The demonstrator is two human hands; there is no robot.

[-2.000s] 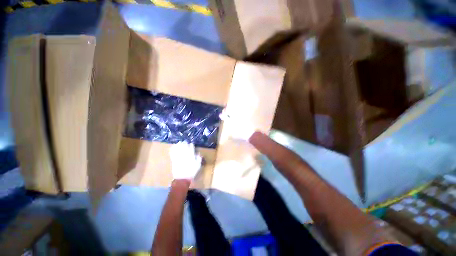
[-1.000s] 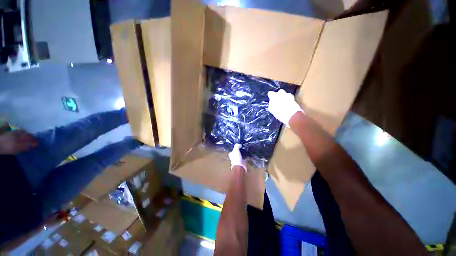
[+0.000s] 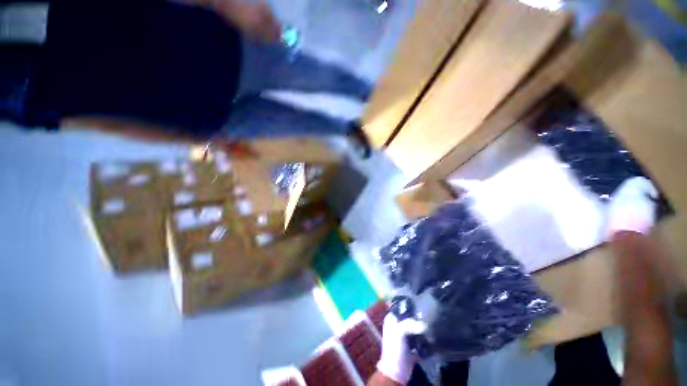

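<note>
A glossy dark plastic bag or sheet [image 3: 471,283] hangs over the near left side of an open cardboard carton [image 3: 584,283]. My left hand [image 3: 398,347], in a white glove, grips its lower left edge outside the carton. A flat white board or sheet [image 3: 538,200] lies in the carton opening. More dark shiny plastic [image 3: 591,154] shows beyond it. My right hand [image 3: 633,207], also gloved, rests at the white sheet's right edge, against the dark plastic; blur hides whether its fingers hold anything. The carton's depth is hidden.
A closed carton [image 3: 444,71] stands beyond the open one. Labelled cartons [image 3: 218,241] stand at left, one open on top. A person in dark clothing [image 3: 143,68] leans over them. Red-brown stacked trays [image 3: 343,358] lie low in the centre, near a green floor patch [image 3: 346,275].
The view has swung left. The dark plastic, flat inside the carton before, is now partly pulled out over its side by my left hand. The white sheet has come into view.
</note>
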